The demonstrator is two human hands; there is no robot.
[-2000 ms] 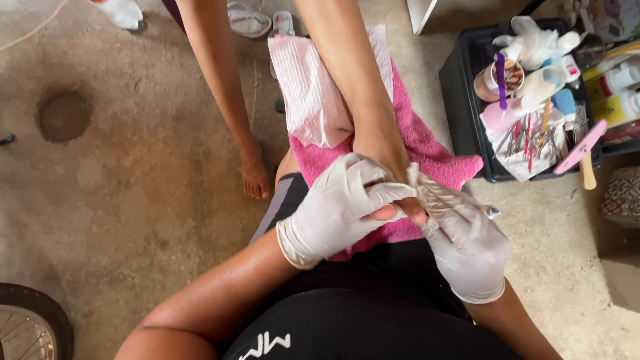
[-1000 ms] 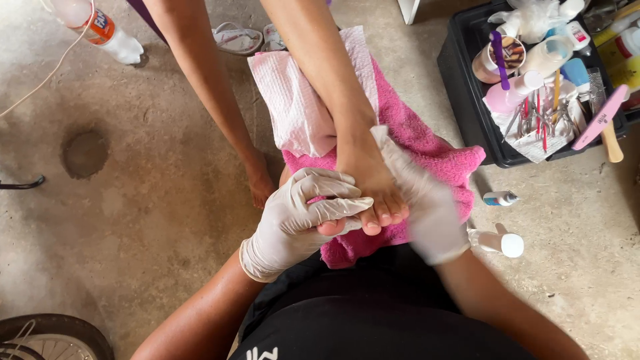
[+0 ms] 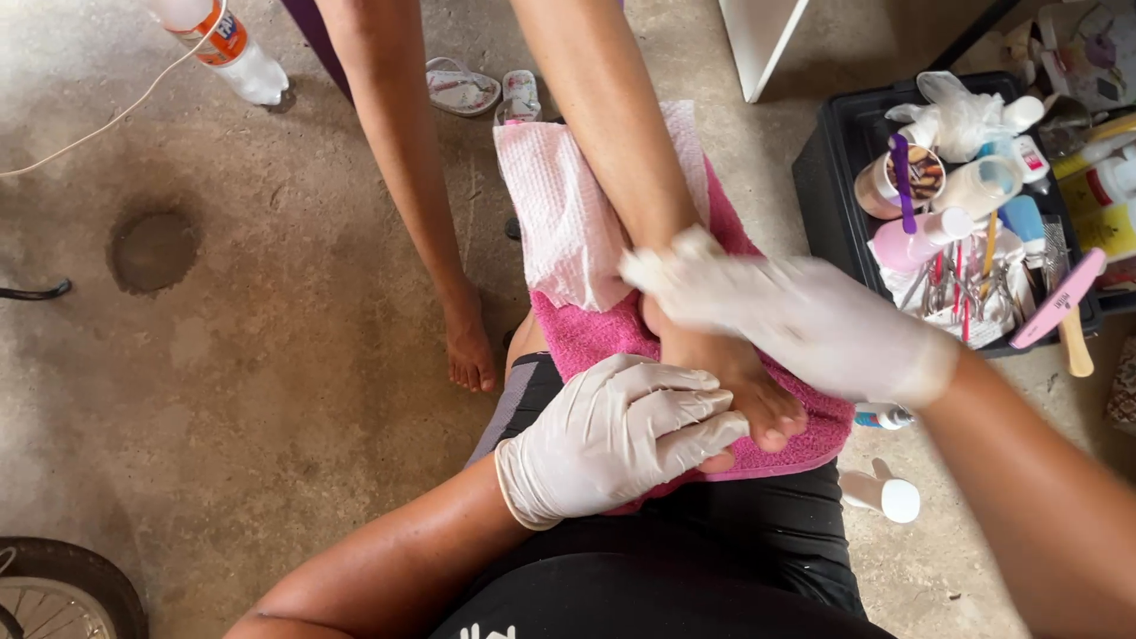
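Another person's bare foot (image 3: 710,355) rests on a pink terry towel (image 3: 603,337) across my lap, with a pale pink waffle cloth (image 3: 564,209) under the lower leg. My left hand (image 3: 621,435), in a white glove, is closed around the big-toe side of the foot, covering part of the toes. Above the instep, near the ankle, is my right hand (image 3: 790,311), also gloved and blurred; something white shows by its fingertips, and whether that is a cloth or part of the glove I cannot tell. The toe nearest my left fingers is partly hidden.
At the right stands a black tray (image 3: 812,191) with bottles, metal tools and a pink nail file (image 3: 1059,297). A white bottle (image 3: 887,497) and a small bottle (image 3: 883,415) are beside my lap. A soda bottle (image 3: 253,75), flip-flops (image 3: 463,89) and a bicycle wheel (image 3: 80,586) are also around.
My right hand has moved from the toes up along the foot towards the ankle. My left hand stays at the big-toe side. The view has shifted, showing more of the tray side.
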